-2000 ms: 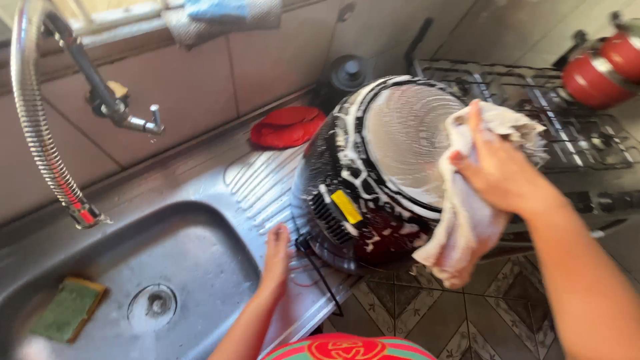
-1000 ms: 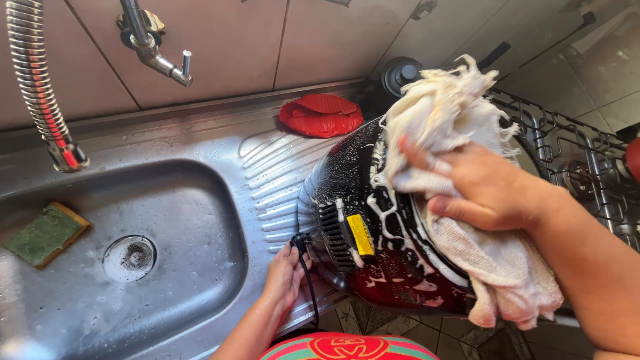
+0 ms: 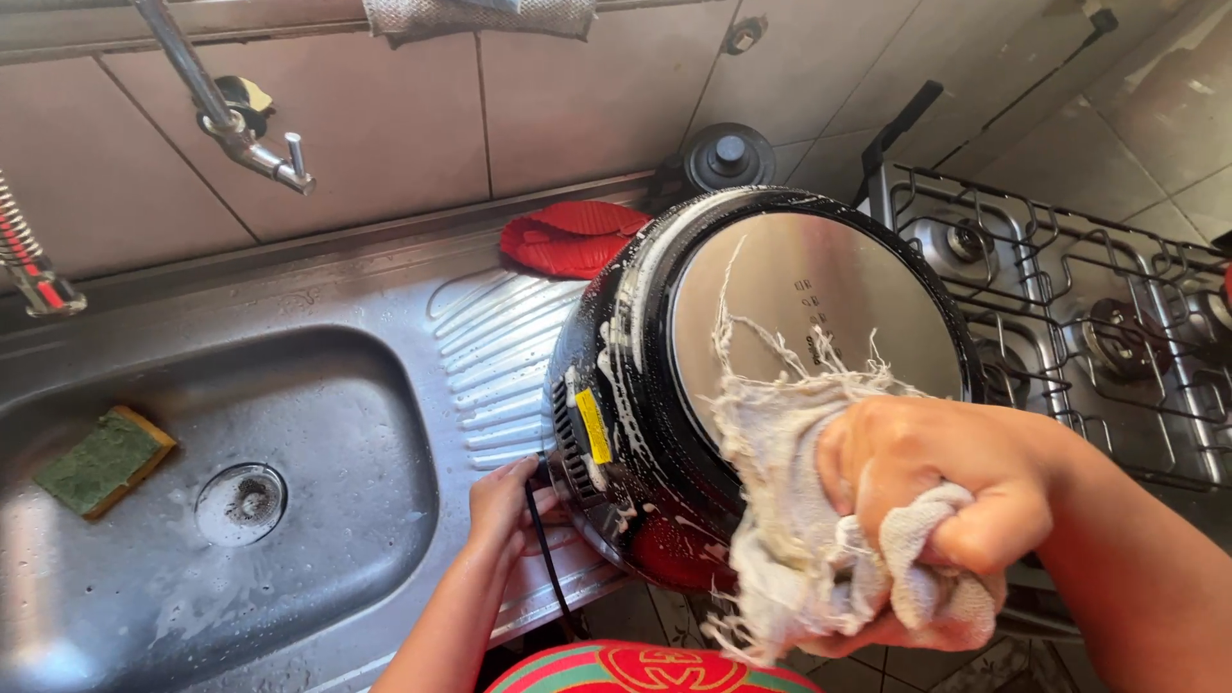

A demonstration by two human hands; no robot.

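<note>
A black and dark red air fryer (image 3: pixel 654 520) with a silvery round top panel sits on the ribbed drainboard, with white suds around its rim and down its vented side. My right hand (image 3: pixel 924 500) is closed on a frayed off-white cloth (image 3: pixel 799 510), which hangs in front of the panel's lower part. At the appliance's lower left, my left hand (image 3: pixel 510 510) rests against the side by the vents, where the black power cord (image 3: pixel 546 549) comes out; its fingers are partly hidden. A yellow label (image 3: pixel 593 425) is stuck beside the vents.
The steel sink basin (image 3: pixel 327 462) at left holds a green and yellow sponge (image 3: pixel 104 462) near the drain (image 3: pixel 241 504). A red silicone item (image 3: pixel 573 239) and a dark round object (image 3: pixel 729 159) stand behind the appliance. The gas stove (image 3: pixel 1068 318) is at right, the faucet (image 3: pixel 231 125) upper left.
The suds that covered the top panel two seconds ago are gone from its visible part. The cloth has moved off the far part of the panel toward me, bunched in my right hand.
</note>
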